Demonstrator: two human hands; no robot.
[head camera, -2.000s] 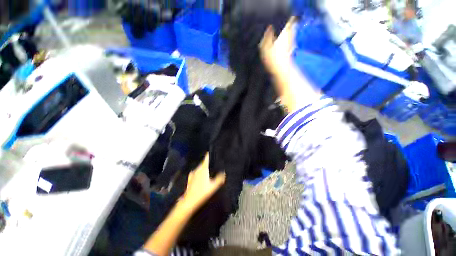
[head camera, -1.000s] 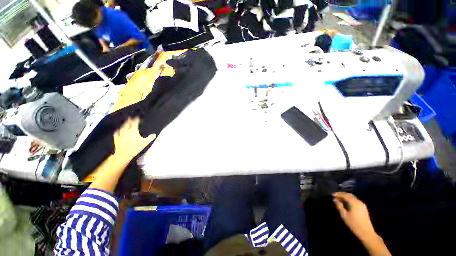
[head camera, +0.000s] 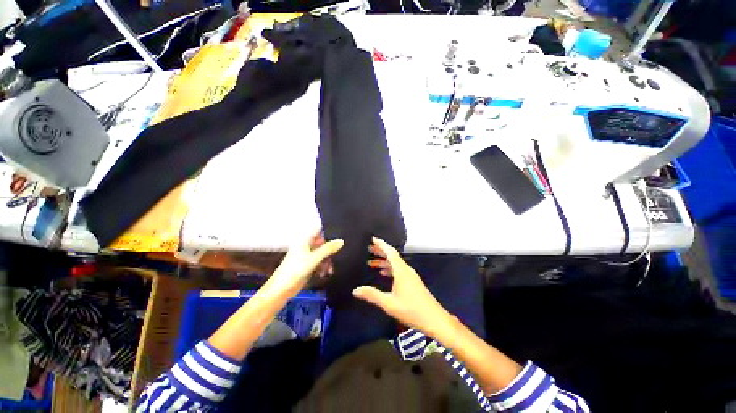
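Observation:
A black garment (head camera: 355, 153) lies on the white sewing table (head camera: 250, 193). One long tube runs to the lower left, and the other comes straight toward me over the front edge. My left hand (head camera: 311, 260) pinches the left edge of the near tube at the table edge. My right hand (head camera: 397, 284) is over the tube's right side, thumb and fingers apart; whether its fingertips touch the cloth is unclear. The end of the near tube blends into my dark lap. The white sewing machine head (head camera: 557, 89) stands behind, right of the garment.
A black phone (head camera: 507, 179) lies right of the needle area, beside thin coloured sticks (head camera: 536, 176). Dark straps cross the table's right front edge. A grey round-vented device (head camera: 52, 129) stands at the left. A yellow-brown board (head camera: 198, 89) lies under the garment. A blue crate (head camera: 190, 323) is below the table.
The near tube now lies straight toward me, where bare white table was. My left hand moved right and down from the left tube; my right hand came in from the lower right.

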